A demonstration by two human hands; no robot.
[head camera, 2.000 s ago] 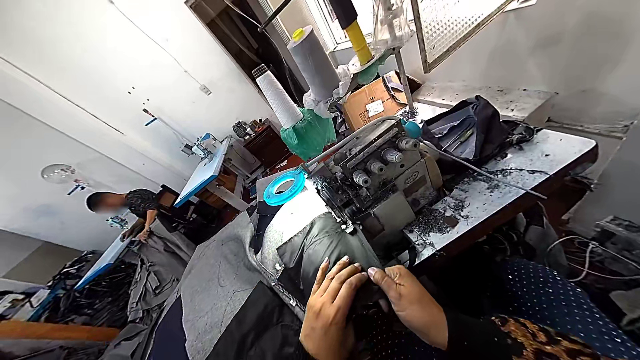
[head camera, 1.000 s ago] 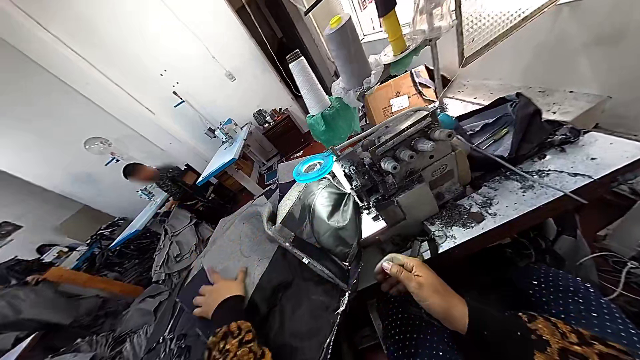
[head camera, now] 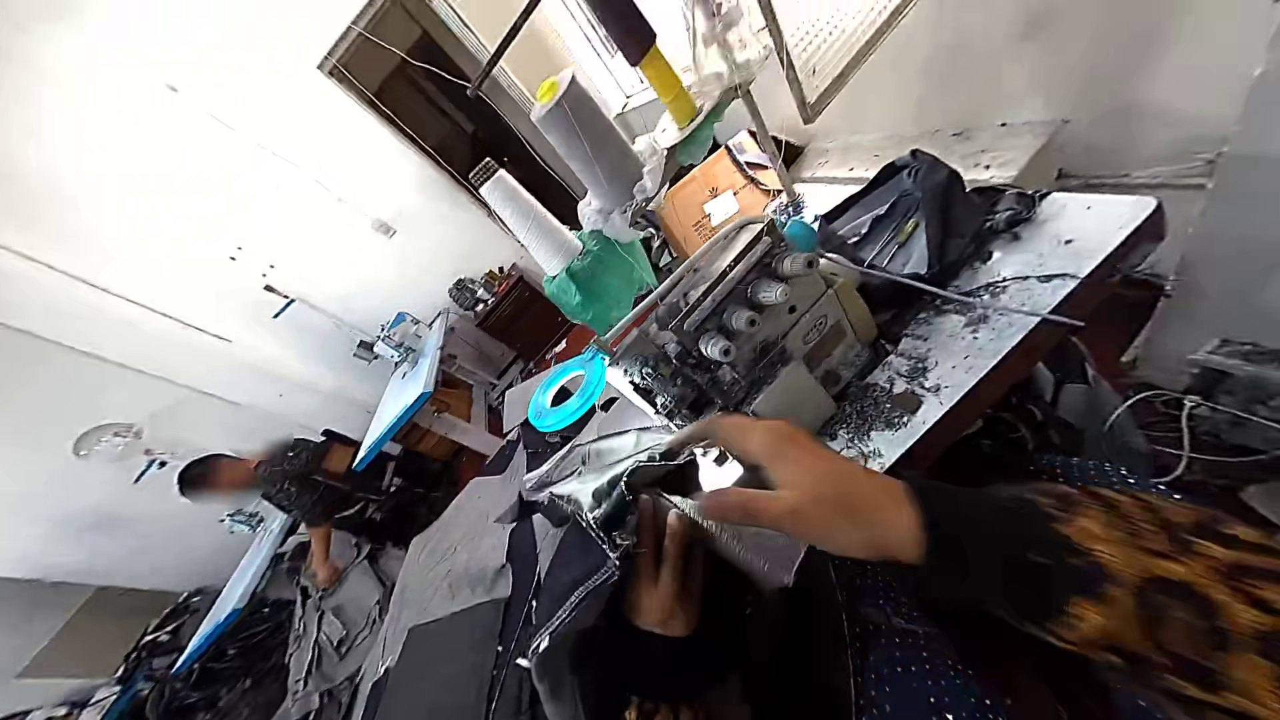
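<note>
An overlock sewing machine (head camera: 750, 330) with several tension dials stands on a white table strewn with dark lint. Just in front of it, my right hand (head camera: 810, 490) reaches leftward over dark and grey fabric (head camera: 560, 560), thumb and forefinger spread about a fold; whether they pinch it is unclear. My left hand (head camera: 662, 570) lies lower, partly under dark cloth, its fingers pointing up into the fabric; its grip is hidden. Serged seams with pale thread run along the cloth. A blue ring-shaped lamp (head camera: 568, 392) is at the machine's left side.
Thread cones (head camera: 590, 140) stand behind the machine beside a cardboard box (head camera: 715, 195). Dark cloth with a small tool (head camera: 900, 220) lies on the table (head camera: 990, 300) at right. A thin metal rod sticks out over the table. A person (head camera: 290, 485) handles grey cloth at far left.
My left hand, flat on the cloth at left one second ago, has moved right to the fabric before the machine. My right hand has moved up onto the fabric. The fabric is now bunched.
</note>
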